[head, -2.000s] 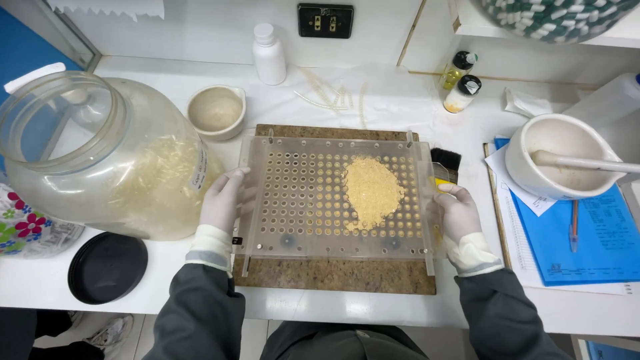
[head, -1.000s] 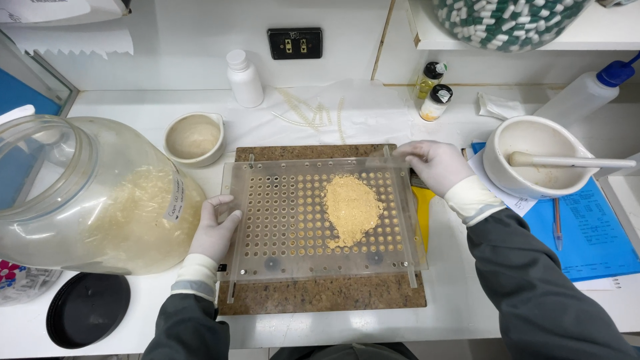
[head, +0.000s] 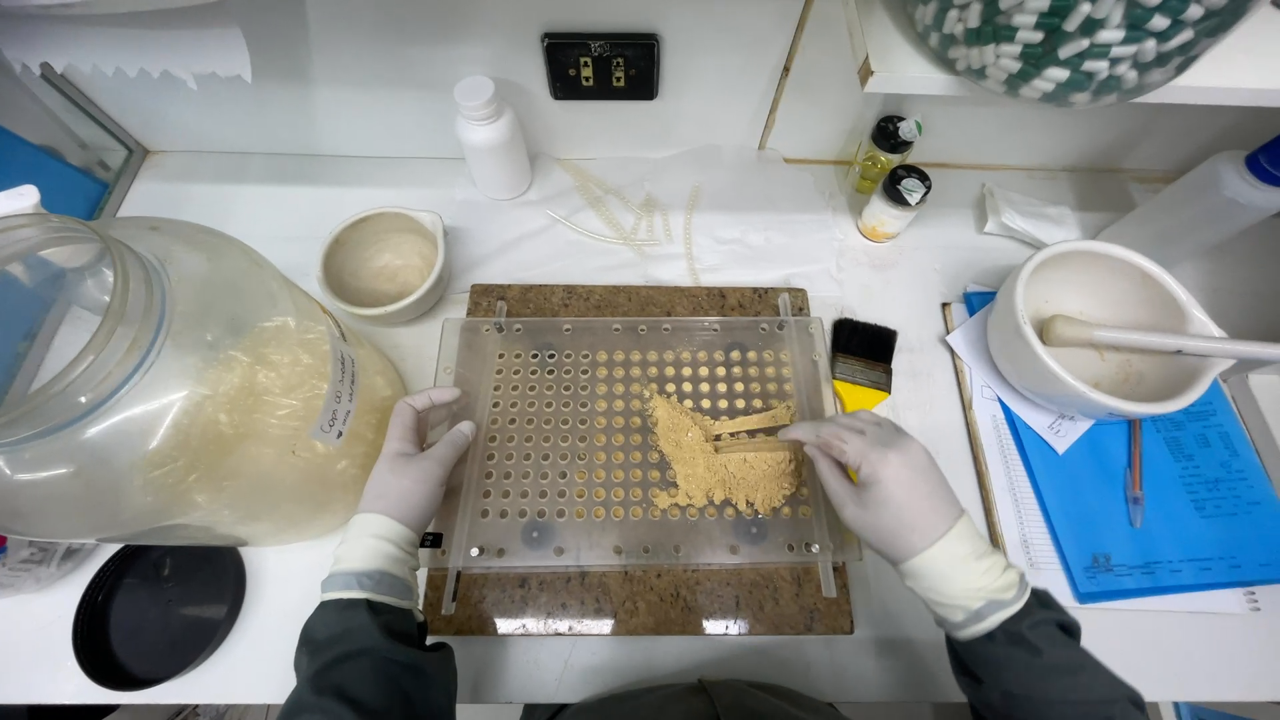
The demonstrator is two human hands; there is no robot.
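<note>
A clear capsule-filling board (head: 540, 540) with rows of round holes lies on a speckled brown stone slab (head: 640, 605). Tan powder (head: 690, 465) is heaped over its right-hand holes, and many holes around the heap are filled with powder. My gloved left hand (head: 420, 460) grips the board's left edge, thumb on top. At the right edge of the heap, my gloved right hand (head: 870, 475) pinches a thin, flat spreader (head: 750, 440) that lies in the powder; its shape is partly hidden. A brush with black bristles (head: 863, 355) and a yellow handle lies beside the board, partly behind my right hand.
A large jar of empty clear capsules (head: 230, 420) lies at left above a black lid (head: 160, 615). Behind stand a small mortar (head: 385, 265), a white bottle (head: 495, 140) and two vials (head: 895, 205). A larger mortar (head: 1100, 330) with pestle rests on blue papers (head: 1180, 500) at right.
My right hand has left the board's upper right corner and moved down to the powder. The heap has been pushed towards me and broken up, uncovering filled holes above it. My left hand stays at the left edge.
</note>
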